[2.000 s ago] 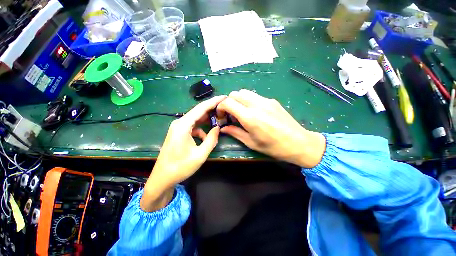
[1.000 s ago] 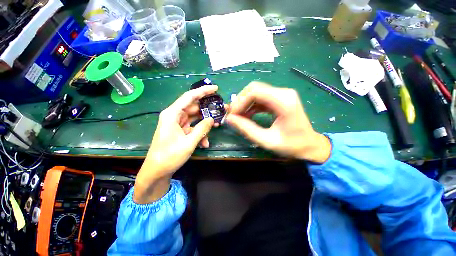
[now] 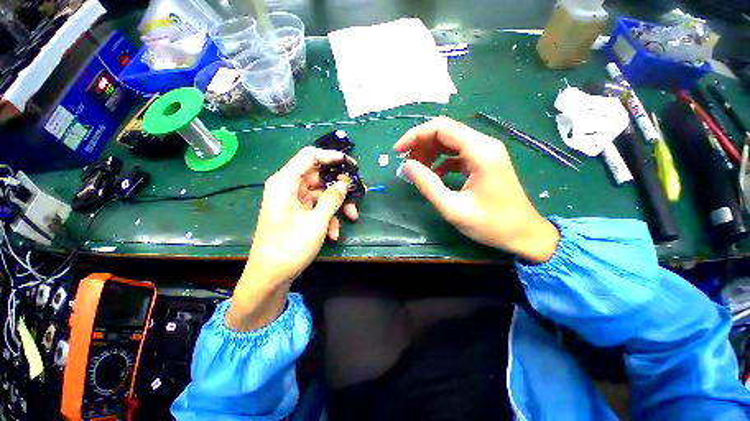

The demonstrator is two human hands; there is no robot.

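My left hand [image 3: 292, 215] holds a small black device housing [image 3: 350, 186] with its open side up, the thumb over it. A tiny blue-tipped part [image 3: 376, 188] shows at its right edge. My right hand [image 3: 469, 181] is a little to the right, clear of the housing, with a tiny pale piece [image 3: 403, 168] between thumb and forefinger; what it is I cannot tell. A second black housing [image 3: 335, 141] with a small white label lies just behind my left fingers. A small white bit [image 3: 383, 159] lies on the green bench between the hands.
Tweezers [image 3: 534, 141] and crumpled tissue [image 3: 590, 122] lie to the right, near markers and a yellow-handled tool [image 3: 667, 168]. White paper [image 3: 391, 66] lies behind. A green solder spool [image 3: 200, 136], clear cups [image 3: 269, 80] and black cable [image 3: 197, 194] are left. An orange multimeter [image 3: 108, 349] is lower left.
My right hand has moved right, away from the housing, with a tiny pale piece in its fingertips. My left thumb now lies over the housing, and the blue-tipped part shows beside it.
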